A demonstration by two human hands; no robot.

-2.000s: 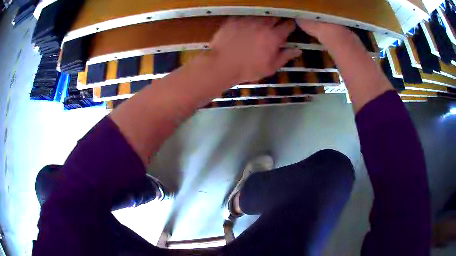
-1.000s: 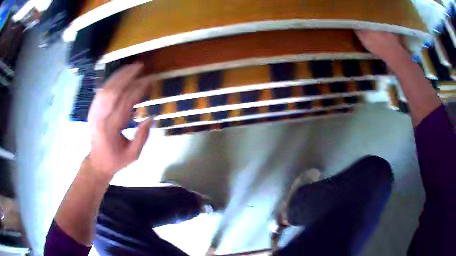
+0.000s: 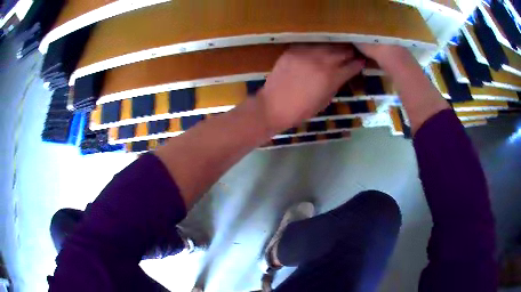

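Observation:
My left hand (image 3: 311, 80) reaches across to the right part of a rack tier, its fingers beside my right hand under the front rail (image 3: 211, 44) of the board above. My right hand (image 3: 388, 55) reaches under that same rail, its fingers hidden. What either hand holds is hidden. The orange-brown shelf board (image 3: 188, 71) shows bare left of my hands. A stack of black pieces (image 3: 85, 89) stands at its left end. Single black pieces (image 3: 143, 105) lie spaced on the tier below, and more show on the lower tiers.
A neighbouring rack (image 3: 457, 85) with black pieces stands at the right. A blue crate (image 3: 76, 126) with packed black pieces is on the floor at the left. My legs are below, with the grey floor (image 3: 240, 171) between them and the rack.
My left hand was at the left end of the tiers one second ago and has moved right, back beside my right hand. The view has shifted. My right hand stays under the rail.

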